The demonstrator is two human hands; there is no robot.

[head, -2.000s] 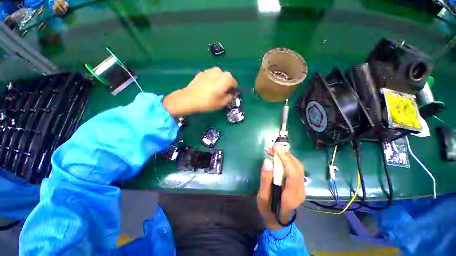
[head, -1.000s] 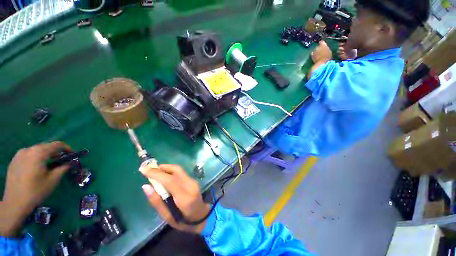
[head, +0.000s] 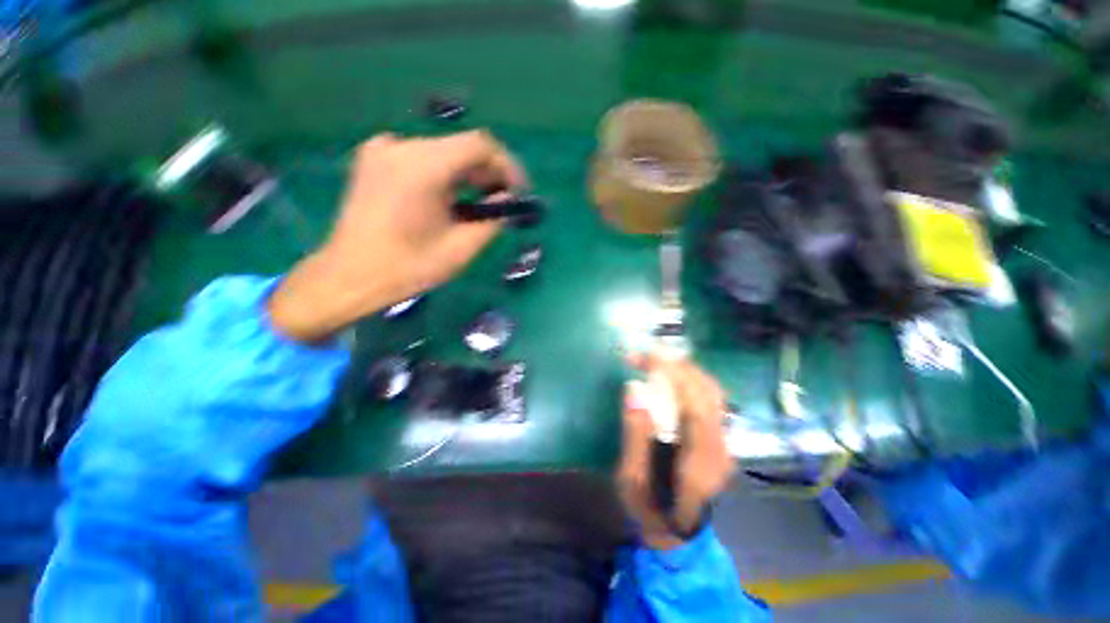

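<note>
The picture is blurred. My right hand (head: 676, 444) is closed around the cream handle of the soldering iron (head: 670, 292), whose silver barrel points away from me, its end at the front of the tan cup (head: 654, 164). My left hand (head: 408, 219) holds a small dark object (head: 497, 209) between thumb and fingers above the bench; blur hides what it is. Below it are several small watch housings, one (head: 488, 331) just above the black fixture (head: 469, 392) and one (head: 523, 262) under my fingers. Another small dark device (head: 446, 106) lies farther back.
A solder spool (head: 225, 183) and a black ribbed tray (head: 73, 304) are at left. The black fan (head: 749, 262) and a black unit with a yellow pad (head: 943, 240) stand at right, cables hanging below. Another person's blue sleeve (head: 998, 523) shows lower right.
The view swung right to the neighbouring worker and back to the bench. My left hand now shows the dark object between its fingers. My right hand still holds the iron by the cup.
</note>
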